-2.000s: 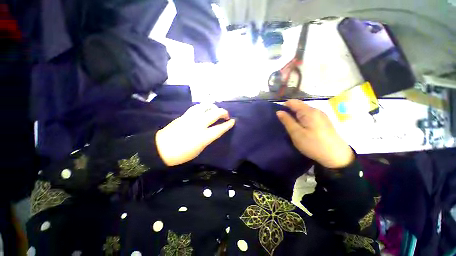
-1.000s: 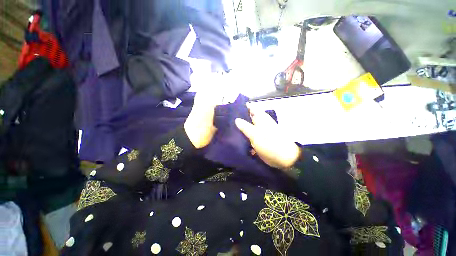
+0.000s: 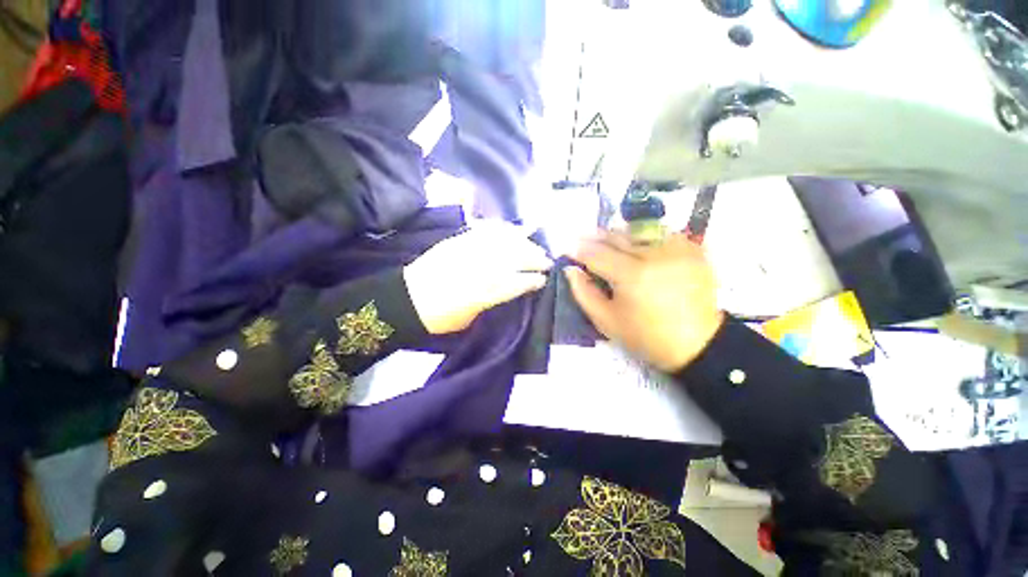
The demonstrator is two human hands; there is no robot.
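The dark purple cloth (image 3: 451, 383) runs from the heap at the left to the fingertips below the machine head. My left hand (image 3: 473, 276) has its fingertips closed on the cloth's edge. My right hand (image 3: 654, 295) pinches the same edge just right of the left fingertips; the two hands nearly touch. A small dark strip of cloth (image 3: 573, 321) hangs below the right fingertips over the white table. The needle and presser foot cannot be made out behind the hands and glare.
The white sewing machine head (image 3: 834, 130) spans the upper right. A smartphone (image 3: 902, 265) and a yellow-orange packet (image 3: 829, 325) lie right of my right hand. More purple cloth (image 3: 327, 169) is heaped at the upper left. Scissors show only partly behind the head (image 3: 701, 212).
The view has shifted, bringing the machine head into sight. My hands have come together at the cloth's edge near the needle area. The purple cloth now hangs left, uncovering the white table front.
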